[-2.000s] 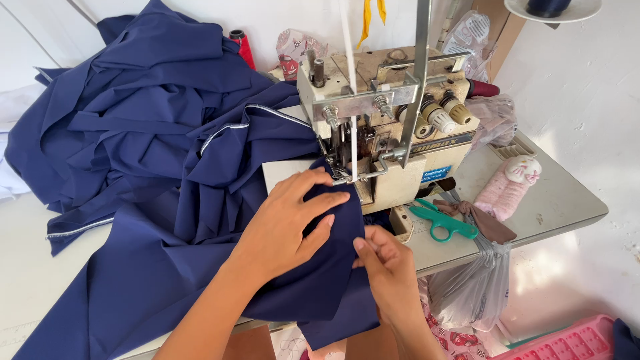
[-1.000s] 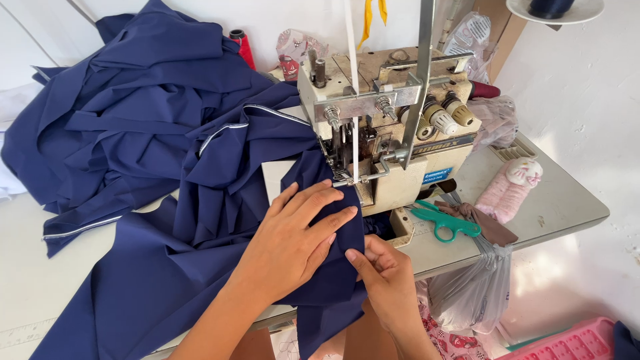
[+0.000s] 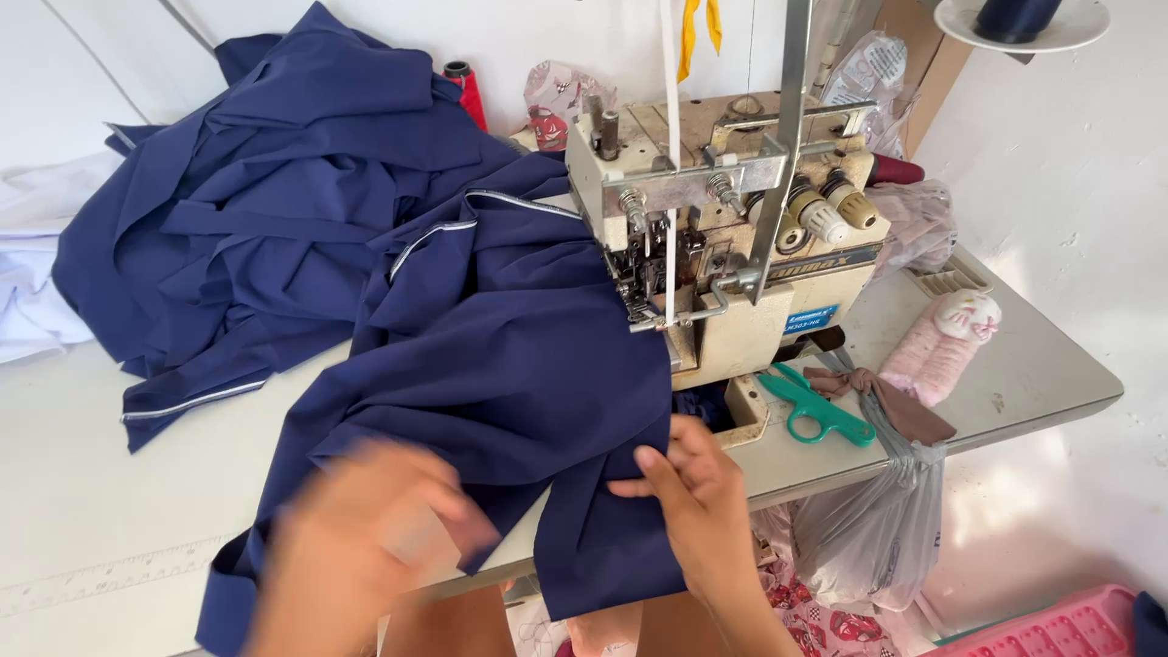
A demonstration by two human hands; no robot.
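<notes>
Navy blue fabric [image 3: 511,365] runs from a heap on the table to the presser foot area of a cream overlock sewing machine [image 3: 721,219] and hangs over the table's front edge. My right hand [image 3: 698,502] pinches the fabric's edge between thumb and fingers, just below the machine. My left hand [image 3: 374,511] is blurred over the lower left part of the cloth; whether its fingers grip any of it cannot be told. A narrow white tape [image 3: 672,265] comes down to the needle area, whose needle and foot are mostly hidden.
Teal thread snips [image 3: 817,409] lie right of the machine, near a pink plush item [image 3: 944,342]. A grey plastic bag [image 3: 871,520] hangs off the table edge. Behind the cloth stands a red thread cone [image 3: 466,96]. Ruler markings [image 3: 109,570] show at the lower left; a pink tray [image 3: 1049,630] is below.
My left hand has moved from beside the presser foot down and left, off the cloth near the needle. My right hand has moved slightly lower, still at the fabric's edge. The cloth lies more spread out leftward.
</notes>
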